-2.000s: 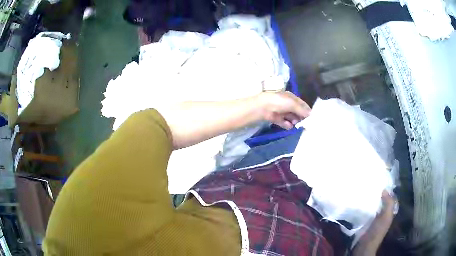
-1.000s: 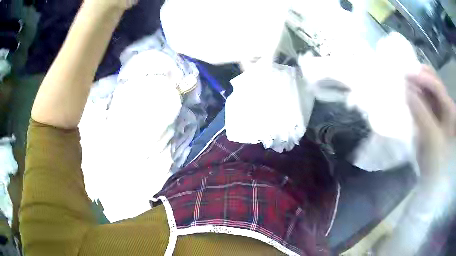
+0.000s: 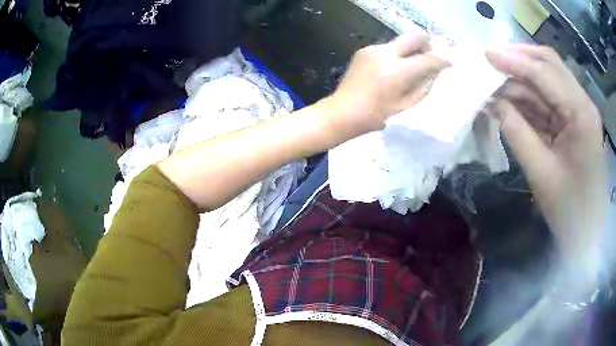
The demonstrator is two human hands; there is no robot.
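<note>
A white fabric piece (image 3: pixel 449 101) is held up between my hands over the table edge at the upper right. My left hand (image 3: pixel 392 81) grips its left side with fingers and thumb. My right hand (image 3: pixel 550 101) is at its right side, fingers curled, with fingertips at the fabric; it is slightly blurred. A stack of white cut pieces (image 3: pixel 378 172) with ragged lower edges lies just below, at the edge of my lap. The held piece partly covers the stack.
A large heap of white pieces (image 3: pixel 223 243) lies at left in a bin with a blue rim (image 3: pixel 273 76). Dark cloth (image 3: pixel 135 61) is at upper left. The pale machine table (image 3: pixel 466 23) is at upper right, with a yellowish piece (image 3: pixel 531 15). More white fabric (image 3: pixel 21 236) is at far left.
My left hand has come from the upper left across to the white piece. The large white fabric spread across the top is no longer there. My right hand has moved slightly inward and up.
</note>
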